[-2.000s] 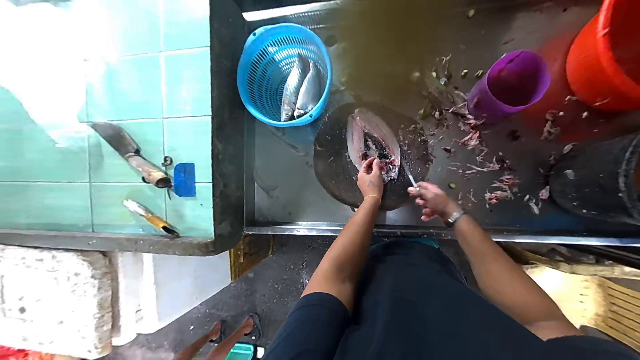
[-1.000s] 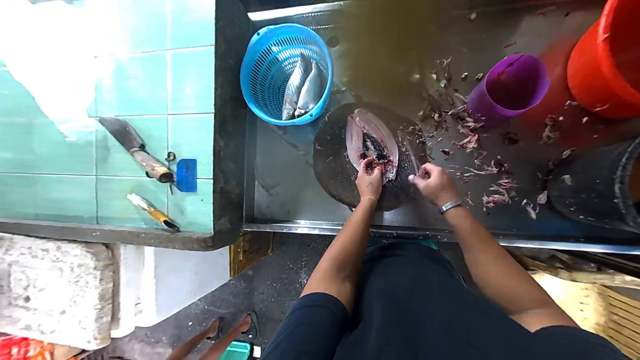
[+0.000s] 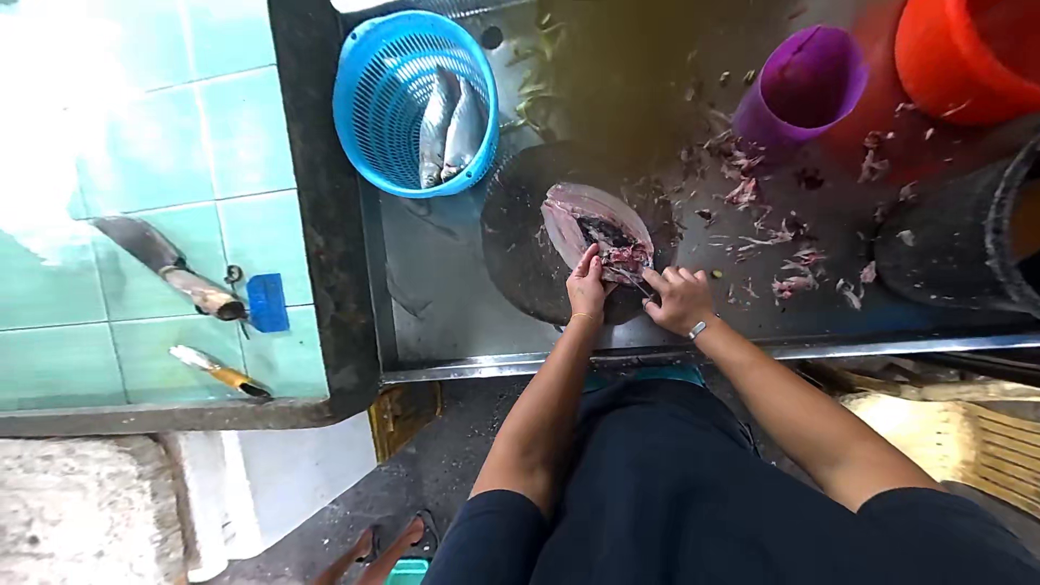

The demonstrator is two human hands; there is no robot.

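A split-open fish (image 3: 605, 213) lies flat on a dark round chopping board (image 3: 520, 244), its dark belly cavity showing. My left hand (image 3: 589, 288) pinches the fish's near end. Close on its right, my right hand (image 3: 678, 301) is closed on a thin metal tool (image 3: 636, 283), whose tip is at the fish's near end; its exact kind cannot be told. Two whole silvery fish (image 3: 463, 130) rest in a blue plastic basket (image 3: 349, 114) behind and left of the board.
Fish scraps (image 3: 800, 272) are scattered over the metal tray on the right, near a purple container (image 3: 756, 110), a red bucket (image 3: 926, 73) and a dark bucket (image 3: 918, 252). A cleaver (image 3: 142, 242) and a yellow-handled knife (image 3: 219, 370) lie on the tiled counter. A person's feet (image 3: 414, 532) show below.
My right hand has moved left, from beside the board to the fish's near end, bringing the tool against it. My left hand has stayed at the fish.
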